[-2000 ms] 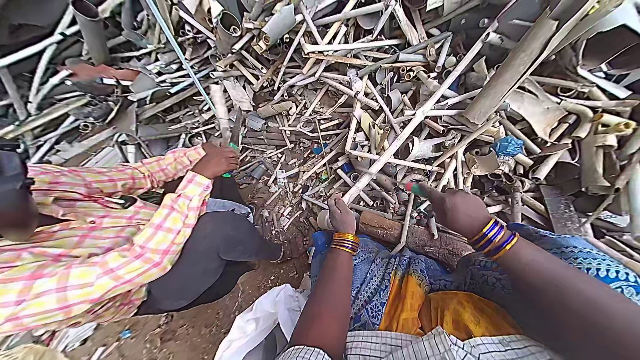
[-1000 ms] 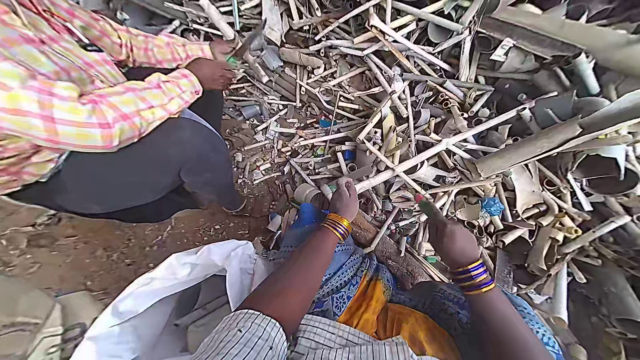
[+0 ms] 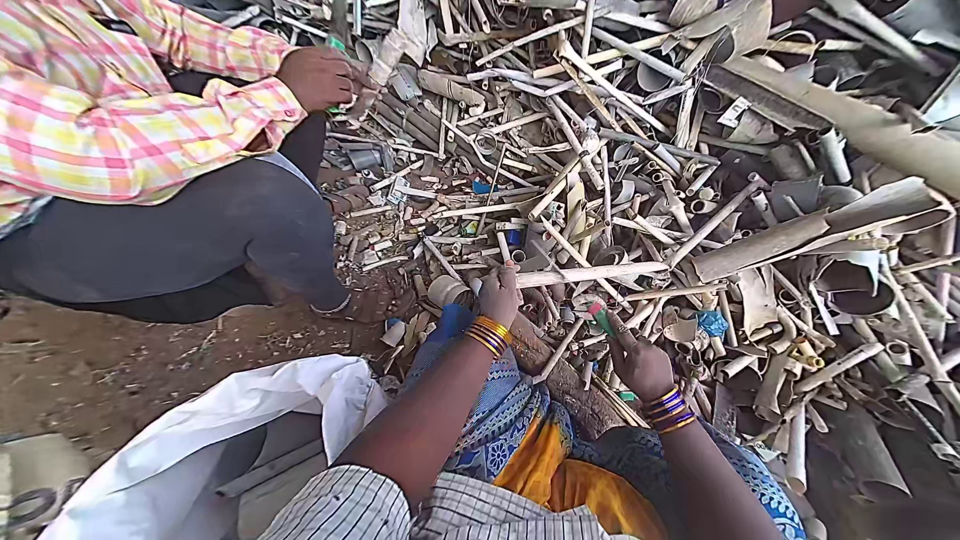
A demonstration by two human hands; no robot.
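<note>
My left hand (image 3: 500, 295), with yellow bangles at the wrist, grips the near end of a pale plastic pipe (image 3: 592, 274) that points right over the scrap heap. Right of it, my right hand (image 3: 642, 365) is closed around a tool handle (image 3: 602, 319) in green with a red end; the rest of that tool cannot be made out. Between and below the hands lies a thick brown log (image 3: 551, 364), close to my blue patterned cloth.
Pipe scraps (image 3: 525, 165) are heaped ahead and to the right. At the left crouches a person in a checked shirt (image 3: 150, 127), hands at the heap's edge. An open white sack (image 3: 187, 420) with pipe pieces stands at lower left, beside bare soil (image 3: 165, 360).
The pipe at my left hand, which slanted up to the right, now lies nearly level and looks shorter. My right hand still holds the tool handle. The view has shifted.
</note>
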